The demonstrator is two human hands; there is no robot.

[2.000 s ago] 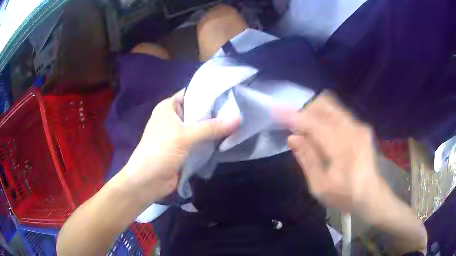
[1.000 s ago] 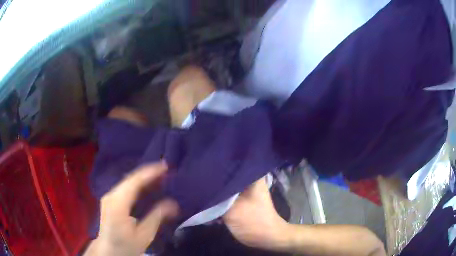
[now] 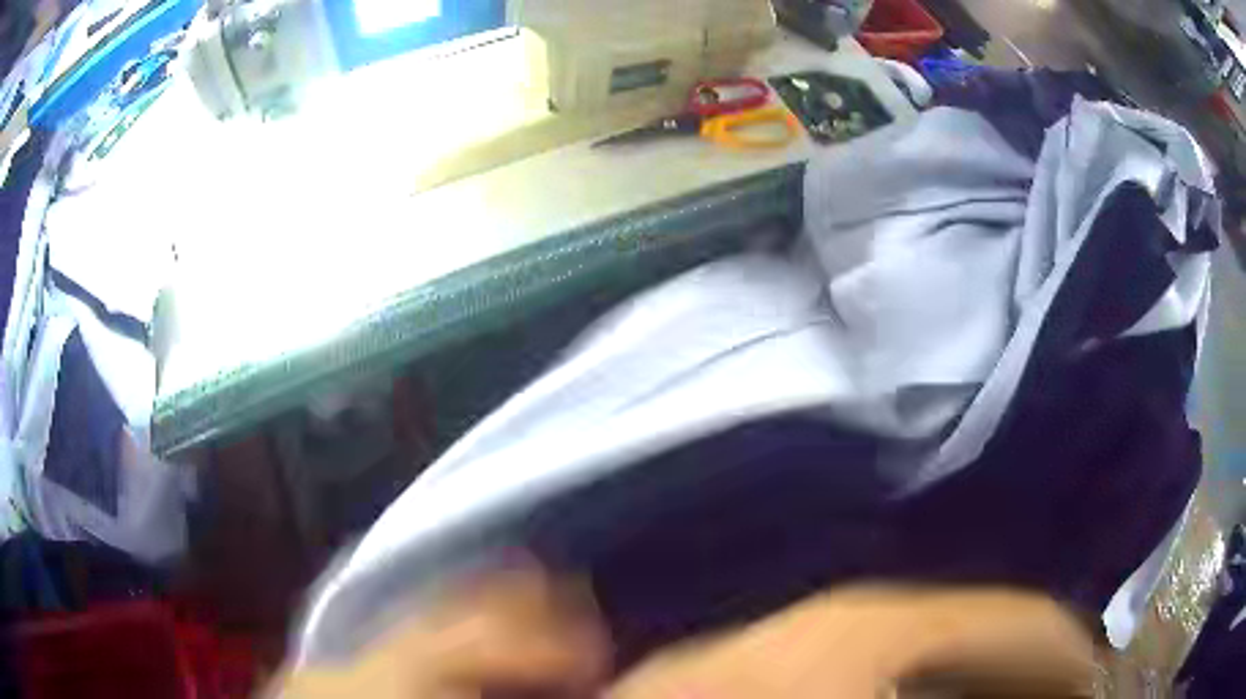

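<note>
A dark navy-purple garment panel (image 3: 738,505) spreads across the front, from the heap at the right down to the bottom left. A pale grey-white panel (image 3: 697,341) lies along its upper side, with a long curved edge. My left hand (image 3: 478,635) is blurred and cut off by the bottom edge, at the lower left end of the cloth. My right hand (image 3: 820,649) is blurred and cut off at the bottom, over the dark cloth. The fingertips of both hands are hidden, so their grip cannot be told.
The white sewing table (image 3: 308,280) has a green-grey edge. The cream sewing machine (image 3: 642,55) stands at the back. Scissors (image 3: 749,129) lie beside a dark parts tray (image 3: 829,107). A cloth heap (image 3: 957,232) covers the table's right end. More cloth (image 3: 103,410) hangs at the left.
The view has swung up from the lap to the table and machine. The pale cloth between my hands earlier, then the dark cloth over the lap, have given way to a wide spread of both.
</note>
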